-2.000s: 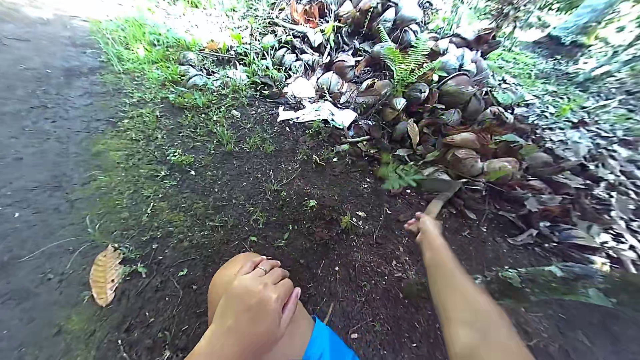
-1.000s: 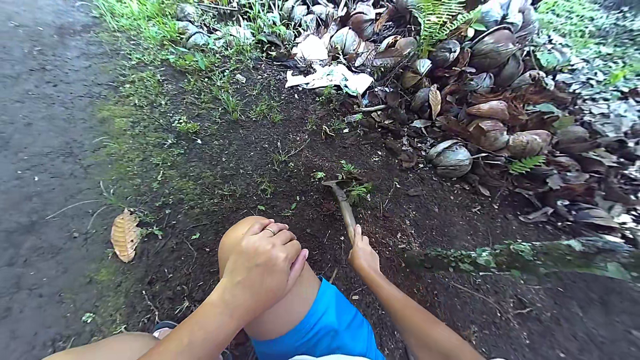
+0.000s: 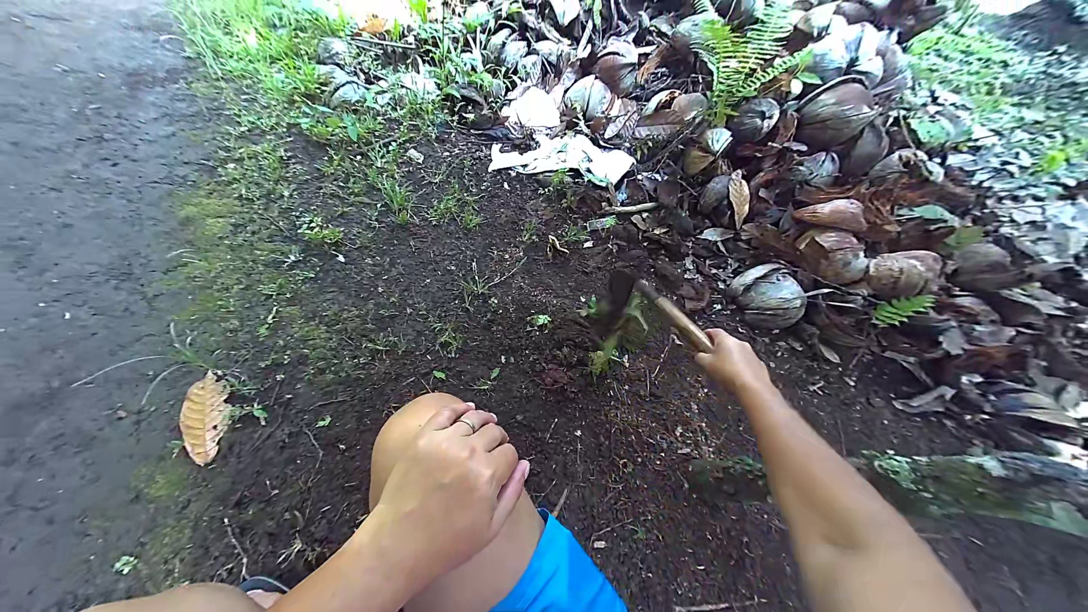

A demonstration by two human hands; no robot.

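Observation:
My right hand is closed around the wooden handle of a small hoe-like hand tool. Its dark metal head, blurred, is low over the soil beside a small green weed. My left hand, with a ring on one finger, rests over my bent knee and holds no tool. Blue shorts show below the knee. Dark bare soil with small weeds surrounds the tool head.
A heap of old coconut husks with a fern rises at upper right. White crumpled material lies before it. A mossy log lies at right, a dry leaf at left.
The tool in my right hand swung from beside the husks to the soil nearer my knee, then shifted a little away from me. My left hand stays on the knee.

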